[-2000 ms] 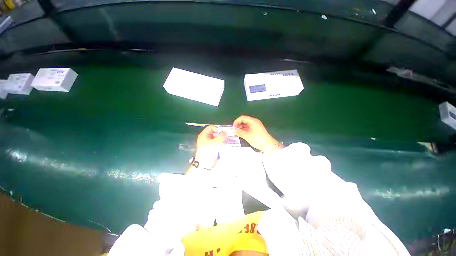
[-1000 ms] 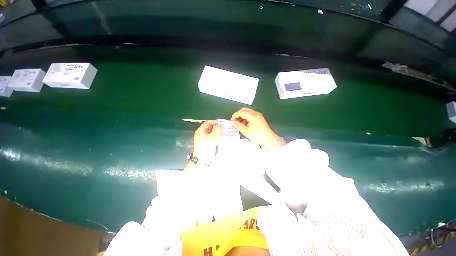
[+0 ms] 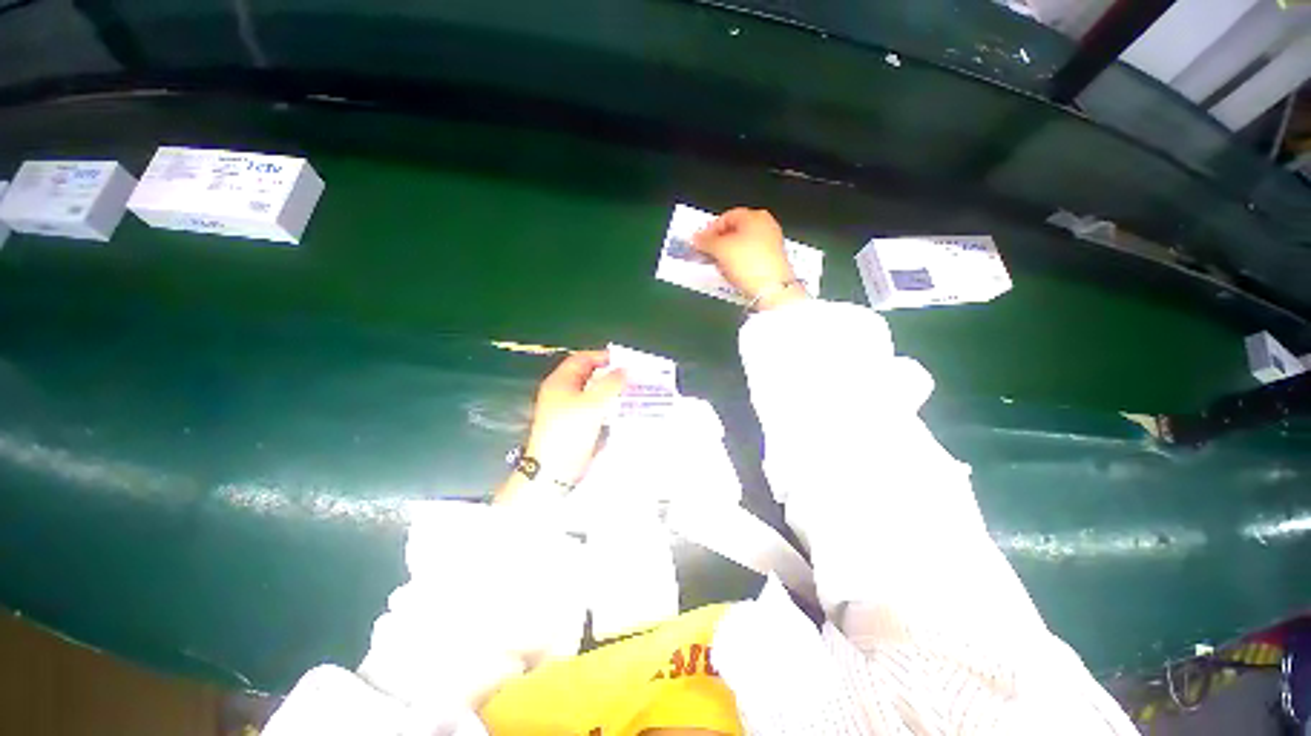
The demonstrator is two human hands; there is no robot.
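My left hand (image 3: 569, 413) holds the end of the white label strip (image 3: 644, 385), which shows purplish print and runs down towards my lap. My right hand (image 3: 751, 250) reaches over a white product box (image 3: 798, 268) on the green conveyor. Its fingertips are at a small dark label (image 3: 684, 250) on the left part of the box's top. Whether the fingers still grip the label is hard to tell. To the right, another white box (image 3: 935, 272) lies with a dark label on it.
Two white boxes (image 3: 227, 191) (image 3: 65, 199) lie at the left of the belt (image 3: 475, 237), with part of another at the frame edge. A small box (image 3: 1271, 357) is at the far right. The shiny near ledge (image 3: 216, 496) runs under my forearms.
My right hand has left the strip and moved forward onto the middle box, where a dark label now shows. My left hand still holds the strip. The boxes have shifted right in view.
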